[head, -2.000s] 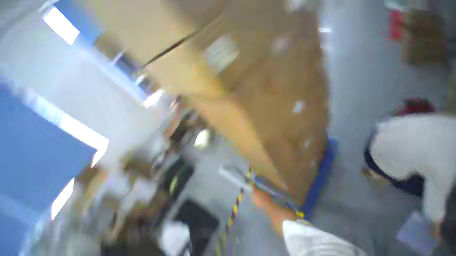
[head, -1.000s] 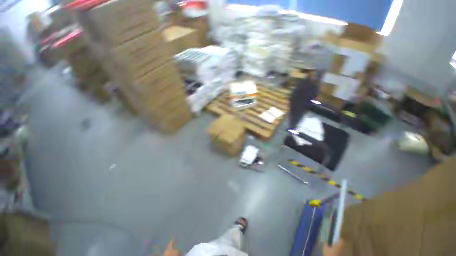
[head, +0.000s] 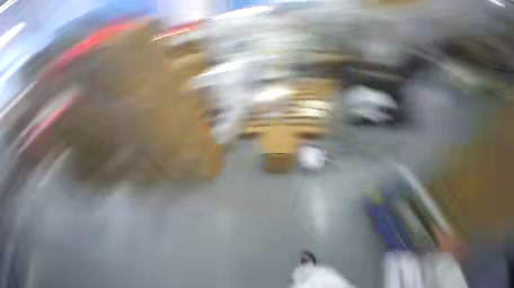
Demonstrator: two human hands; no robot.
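Observation:
The view is strongly blurred. My right hand (head: 451, 242) is at the lower right, below a white sleeve edge, and appears closed around the lower end of the pale trolley push handle (head: 421, 194). Its fingers cannot be made out. The blue trolley deck (head: 388, 225) shows left of the handle. A large brown carton load (head: 487, 174) fills the right edge beside the handle. My left hand is not in view.
Stacked brown cartons (head: 135, 107) stand at the left. A small carton (head: 279, 149) and a white item (head: 311, 157) are on the floor ahead, near a wooden pallet (head: 315, 107). A dark object with white material (head: 369, 104) is behind. My foot (head: 307, 257) shows below.
The view has swung, and the trolley, handle and load sit further right and higher than one second ago. The left hand, visible at the bottom then, is out of the picture.

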